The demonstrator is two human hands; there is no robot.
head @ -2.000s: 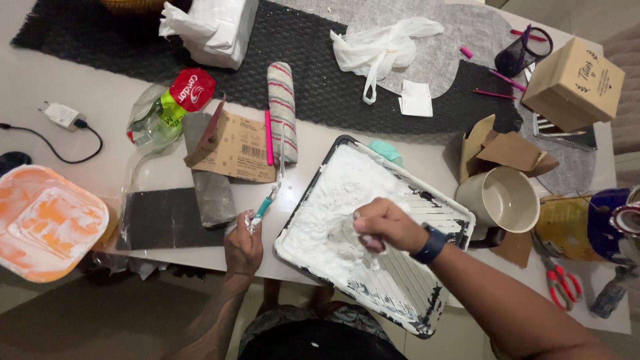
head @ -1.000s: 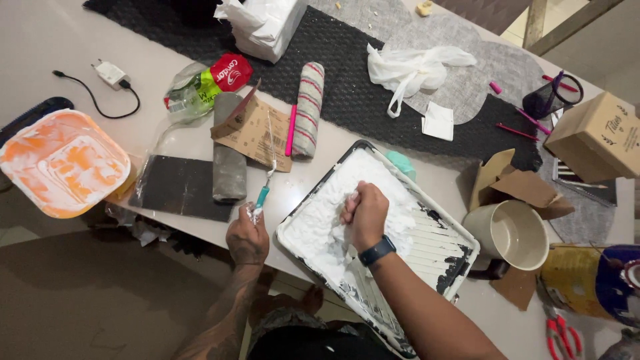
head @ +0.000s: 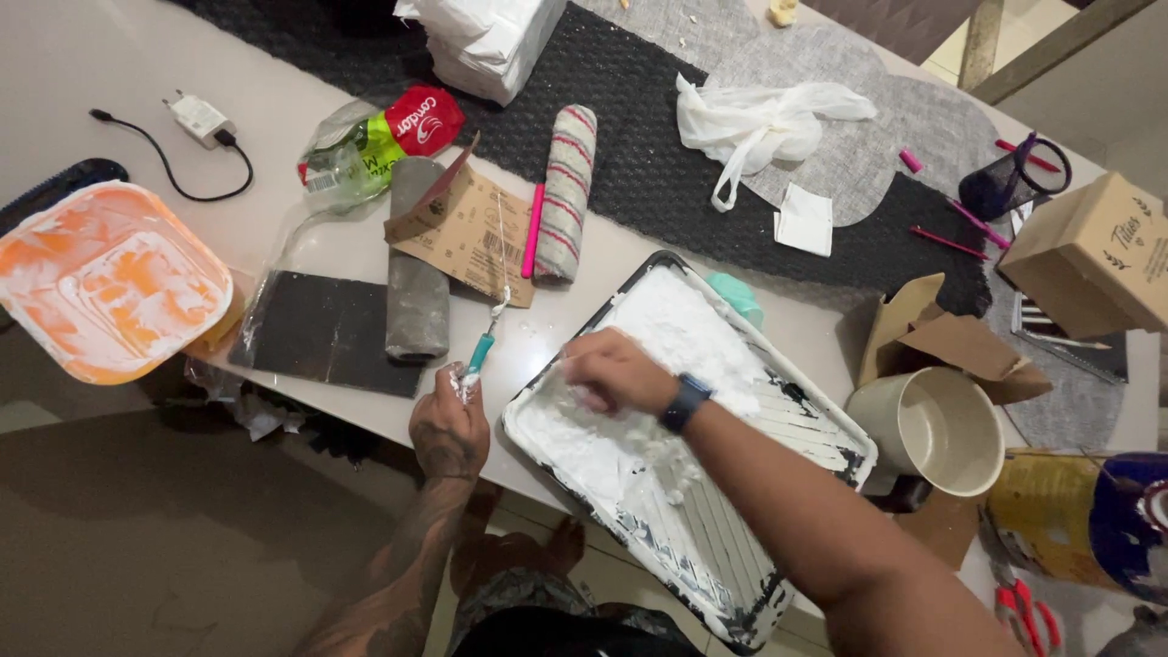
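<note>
My left hand (head: 452,424) grips the teal handle (head: 480,353) of a thin metal-shafted tool smeared with white; its upper end lies over printed cardboard (head: 470,233). Over the upper left part of a paint tray (head: 862,456) full of thick white paint (head: 680,338) is my right hand (head: 616,370), a dark watch on its wrist. The fingers are curled and blurred, so whether they hold something cannot be seen. A striped paint roller cover (head: 566,192) and a pink marker (head: 533,233) lie above the tray. A grey roller (head: 417,301) rests left of the cardboard.
An orange tub (head: 114,283) smeared with white overhangs the table's left edge. Right of the tray stand a beige pot (head: 926,429), a large can (head: 1049,516) and red-handled pliers or scissors (head: 1027,611). Behind are a white plastic bag (head: 776,119), a cardboard box (head: 1090,251) and a charger (head: 201,119).
My right hand has moved from the ribbed middle of the tray to its upper left part. My left hand keeps hold of the teal handle. The view has shifted somewhat.
</note>
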